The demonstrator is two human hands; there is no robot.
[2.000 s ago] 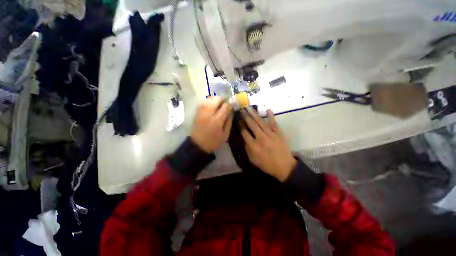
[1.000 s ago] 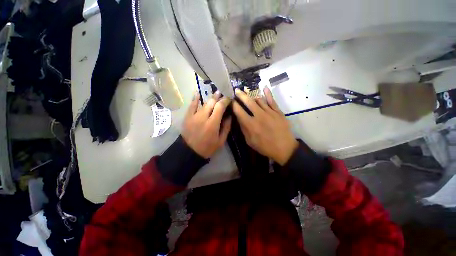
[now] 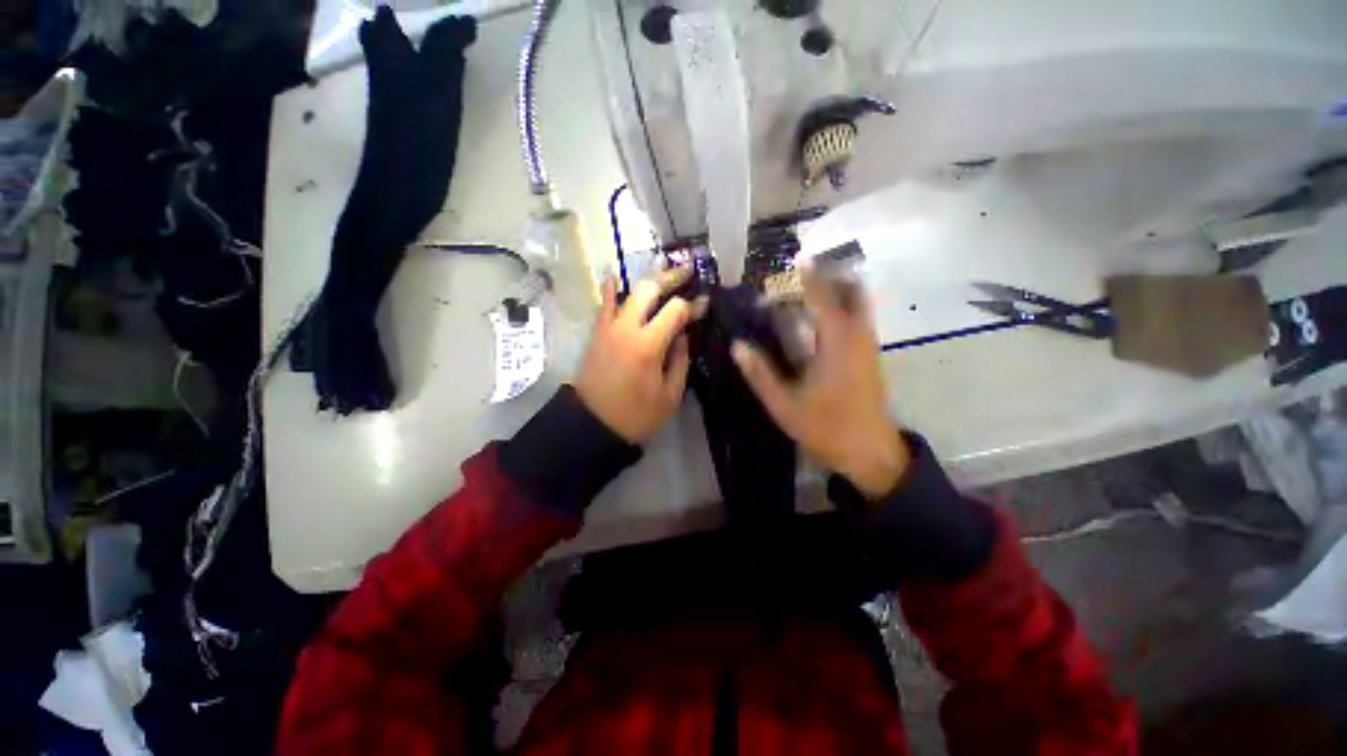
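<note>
The black work piece [image 3: 753, 443] runs from the needle area of the white sewing machine [image 3: 1034, 74] down over the table's front edge. My left hand [image 3: 640, 352] lies on its left side, fingertips close to the needle area. My right hand [image 3: 839, 377] is at its right side, with the thumb against a raised dark fold and the fingers blurred. The grip of the right hand is not clear. The needle itself is hidden.
A long black piece [image 3: 369, 222] and a white tag [image 3: 517, 355] lie left of the machine. A silver gooseneck lamp [image 3: 533, 111] stands between. Open scissors [image 3: 1042, 310] and a brown pad [image 3: 1189, 322] lie right. A dark pile [image 3: 148, 310] is at far left.
My right hand has lifted and moved right from the needle area, and a dark fold of the piece now stands up between the hands. My left hand stays near the needle. The camera view has shifted.
</note>
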